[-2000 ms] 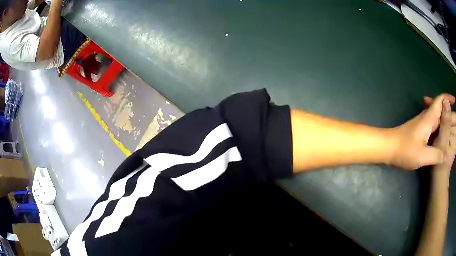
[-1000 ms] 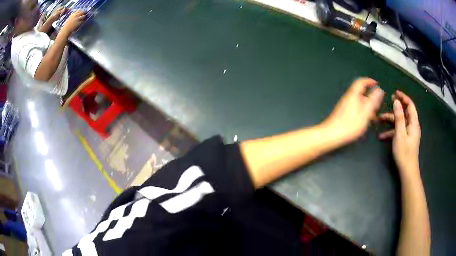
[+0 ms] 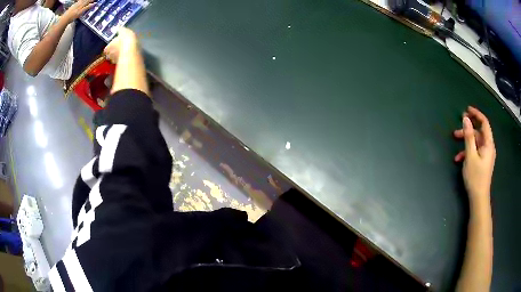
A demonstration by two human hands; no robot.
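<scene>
A clear tray (image 3: 118, 12) with rows of blue meters is at the upper left, over the near edge of the green bench and partly cut off by the frame top. My left hand (image 3: 122, 47) is at its near corner, fingers curled around the edge; the fingertips are small and partly hidden. My right hand (image 3: 479, 149) is over the green mat (image 3: 343, 102) at the far right, empty, with its fingers apart and slightly bent.
A seated person in a white shirt (image 3: 35, 35) has a hand by the tray. A red stool (image 3: 91, 91) is below. A dark tool with an amber band (image 3: 425, 16), cables (image 3: 485, 60) and a monitor (image 3: 503, 20) line the back ledge. White equipment (image 3: 31, 239) is lower left.
My hands were clasped, then came apart. My left arm has swung far left to the tray, which now shows more fully. My right hand has stayed over the mat at the right.
</scene>
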